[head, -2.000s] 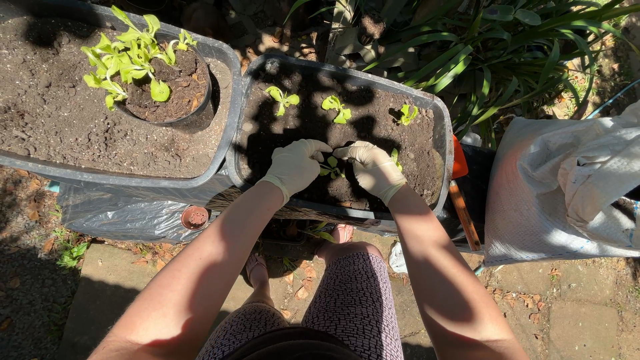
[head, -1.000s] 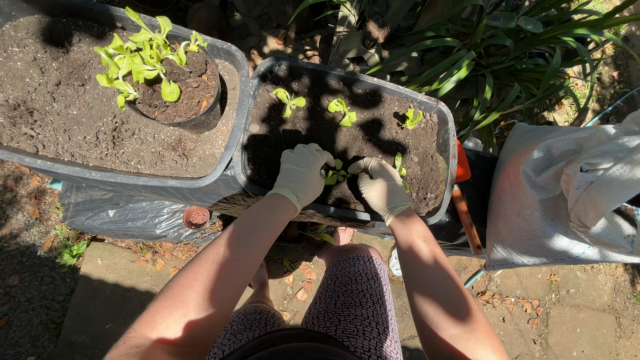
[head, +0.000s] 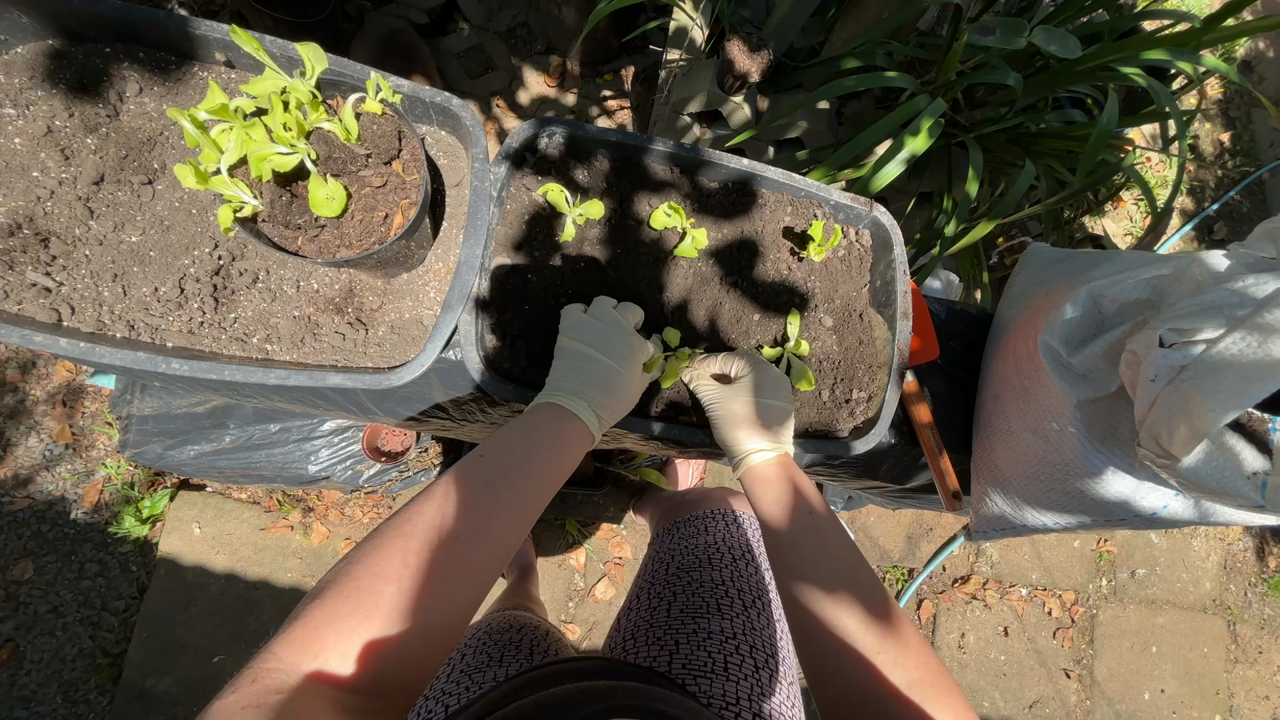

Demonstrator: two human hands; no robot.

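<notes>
In a dark plastic planter box (head: 890, 290) of soil, my left hand (head: 600, 362) and my right hand (head: 742, 402), both in pale gloves, are on either side of a small green seedling (head: 672, 358). My left fingers are curled down at its left, my right fingers bent at its right; whether either one grips it or only touches the soil is hidden. Another seedling (head: 793, 352) stands just beyond my right hand. Along the far side grow a left seedling (head: 571, 210), a middle seedling (head: 680, 229) and a right seedling (head: 820, 241).
At left, a second planter (head: 470, 200) of soil holds a black pot (head: 415, 240) of leafy seedlings. An orange trowel (head: 932, 440) leans by the right end, beside a white woven sack (head: 1060, 400). A small brown pot (head: 388, 443) lies on black plastic (head: 240, 430). Strappy plants (head: 900, 130) grow behind.
My hands stay around the same seedling. Since two seconds ago, they have parted slightly, and more of the seedling and of the one to its right shows.
</notes>
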